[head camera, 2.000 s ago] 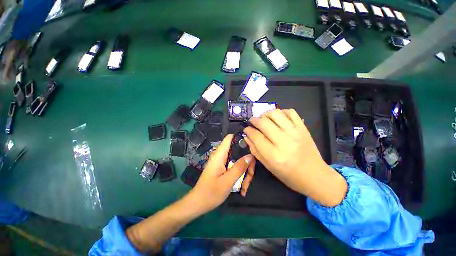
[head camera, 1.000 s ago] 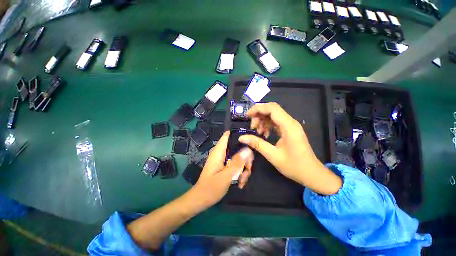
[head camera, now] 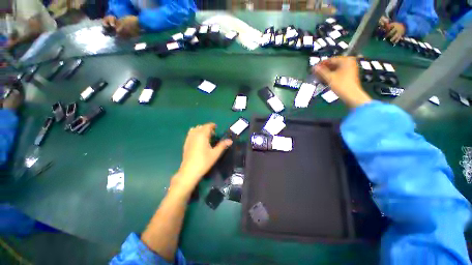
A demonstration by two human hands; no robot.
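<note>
My left hand [head camera: 199, 155] is over the pile of dark square covers [head camera: 215, 197], fingers apart, beside a part-built handset [head camera: 239, 127] at the black tray's left edge. My right hand [head camera: 341, 77] is stretched to the back of the bench. Its fingertips are at the dark end of a white-labelled handset [head camera: 304, 96] and seem to grip it; blur hides the contact. Another handset [head camera: 271, 142] lies crosswise in the tray [head camera: 297, 235], below a white piece [head camera: 274, 124]. A greyish square piece [head camera: 259, 213] lies near the tray's lower left corner.
My right sleeve covers most of the tray's right section. A grey post [head camera: 437, 77] slants at right. Handsets lie behind the tray and at left, with a clear plastic strip [head camera: 115, 179]. Other workers' hands and blue sleeves [head camera: 165, 15] are across the bench.
The view has tilted up. My hands have parted: the right moved far forward with a handset, the left moved off to the covers. The greyish square piece now shows in the tray.
</note>
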